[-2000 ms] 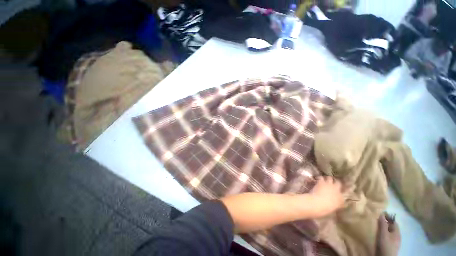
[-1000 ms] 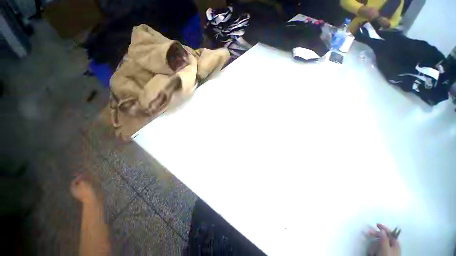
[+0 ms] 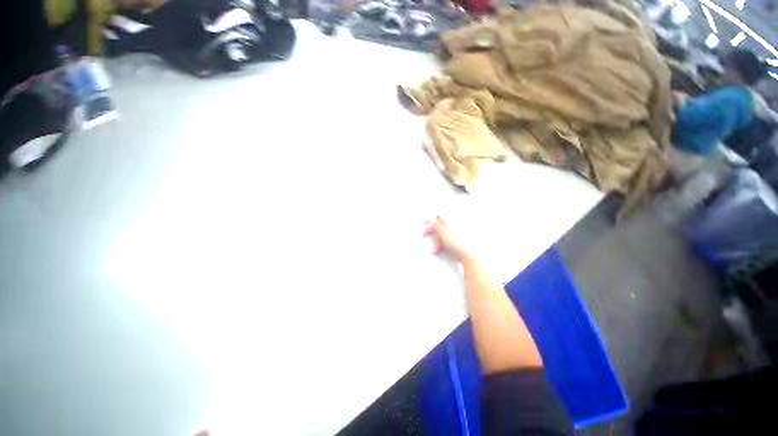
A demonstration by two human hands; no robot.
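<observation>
A heap of tan jackets (image 3: 571, 81) lies on the far right part of the pale table (image 3: 281, 247), with one sleeve-like tan piece hanging toward me. My right hand (image 3: 444, 238) is over the table in front of the heap, apart from it. It is small and blurred, and I cannot tell whether it holds anything. Only a small bit of my left hand (image 3: 202, 433) shows at the bottom edge, so its state is hidden.
A blue bin (image 3: 571, 341) is below the table edge, under my right forearm. Black garments (image 3: 230, 38) and a bottle (image 3: 84, 85) are at the far left. A person in blue (image 3: 717, 115) is beyond the heap at right.
The view has swung right, away from the tan jacket at the table's left end to the heap. My right hand has reached forward; my left hand is now almost out of view.
</observation>
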